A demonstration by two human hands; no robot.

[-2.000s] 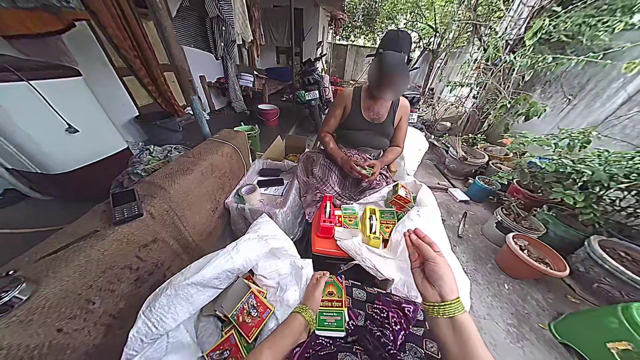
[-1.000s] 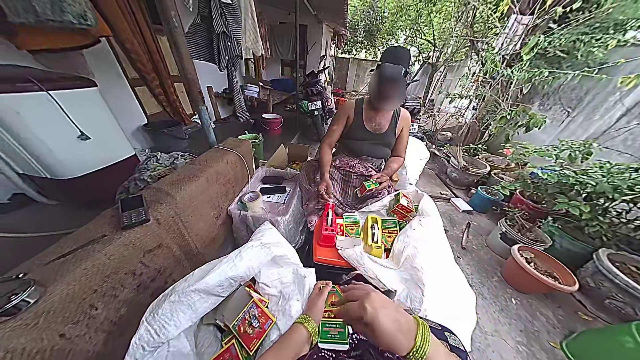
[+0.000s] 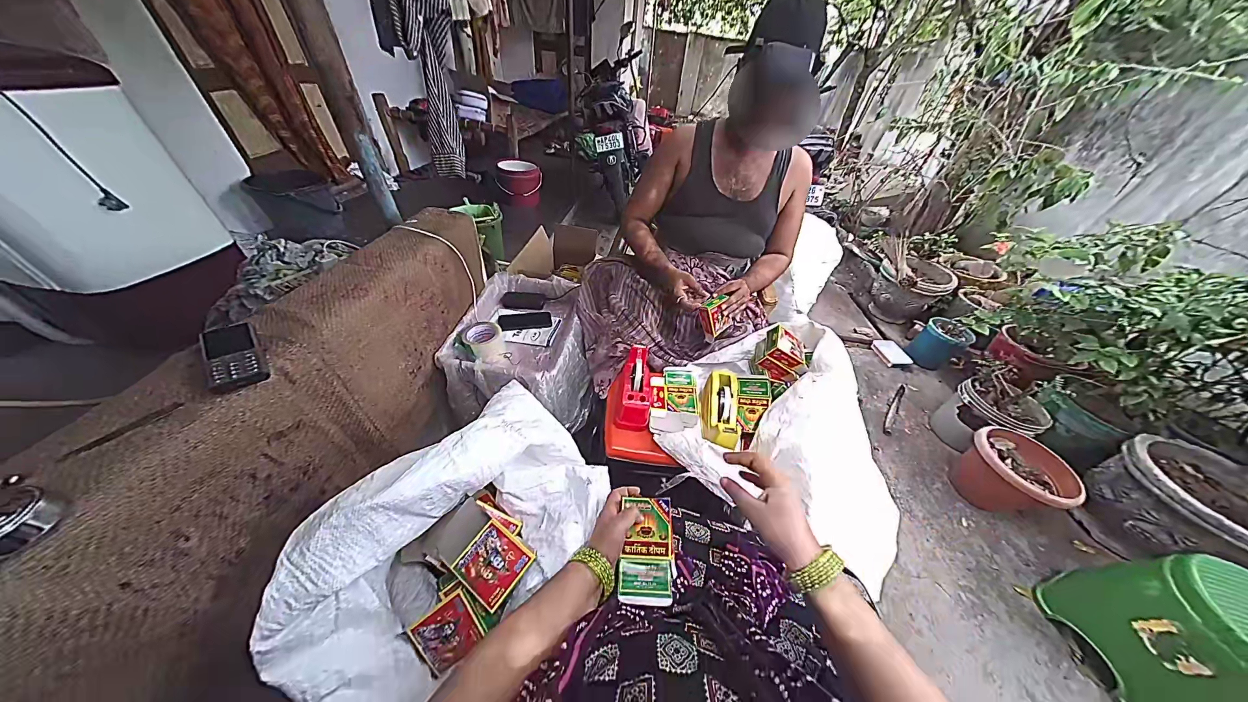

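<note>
My left hand (image 3: 614, 526) grips a small green, yellow and red printed carton (image 3: 646, 551) over my patterned lap. My right hand (image 3: 775, 502) is raised to the right of it, fingers spread near the edge of a white sack (image 3: 843, 439); no carton is in it. Ahead, a red tape dispenser (image 3: 636, 390) and a yellow tape dispenser (image 3: 721, 409) stand on an orange surface (image 3: 634, 444) among small cartons (image 3: 753, 398). At my left, an open white sack (image 3: 390, 507) holds several printed cartons (image 3: 493, 563).
A person (image 3: 726, 205) sits opposite, holding a small box (image 3: 715, 314). A plastic-wrapped carton (image 3: 517, 366) bears a tape roll (image 3: 482, 338) and phones. A keypad phone (image 3: 234, 356) lies on a brown woven roll (image 3: 322, 331). Flowerpots (image 3: 1014, 468) and a green stool (image 3: 1150, 624) stand at right.
My right hand has moved from over the carton, where it was one second ago, away to the right. My left hand keeps its hold. The person opposite now has both hands at the small box.
</note>
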